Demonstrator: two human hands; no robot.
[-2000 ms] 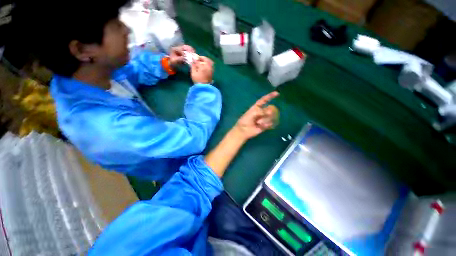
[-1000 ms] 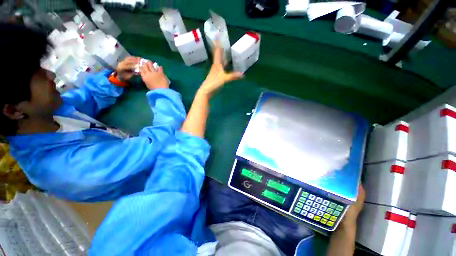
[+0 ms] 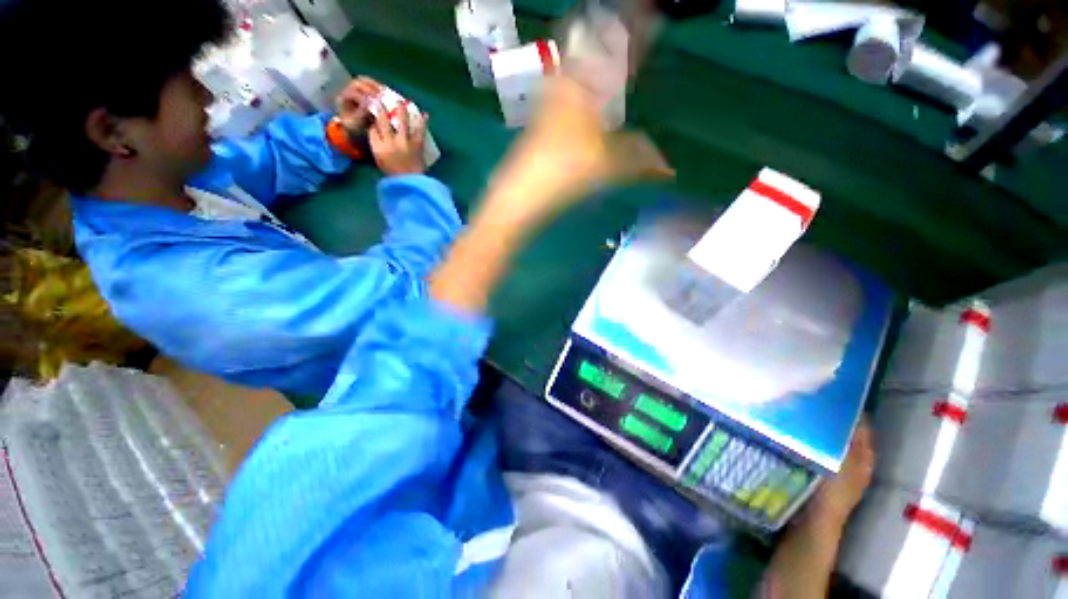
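A small white carton with a red band [image 3: 759,229] rests on the steel pan of the counting scale [image 3: 808,334]. The green digits on the scale's front are lit but too blurred to read. My left hand [image 3: 562,146] is blurred over the bench, left of the scale. It is at a blurred white open box [image 3: 600,59]; whether it touches or grips that box I cannot tell. My right hand [image 3: 843,480] is low at the scale's right front corner, its fingers partly hidden. Another closed white box [image 3: 526,82] and an open one [image 3: 486,41] stand left of the blurred box.
A co-worker in a blue smock [image 3: 246,281] sits at left, holding a small red-and-white carton [image 3: 404,123]. Open white boxes [image 3: 275,70] stand beyond. Stacked boxes [image 3: 1007,433] stand right of the scale. Paper rolls [image 3: 878,53] lie at the back.
The closed carton that stood on the bench beside the open box now lies on the scale pan. My left hand has moved and is blurred. My right hand stays by the scale's right side.
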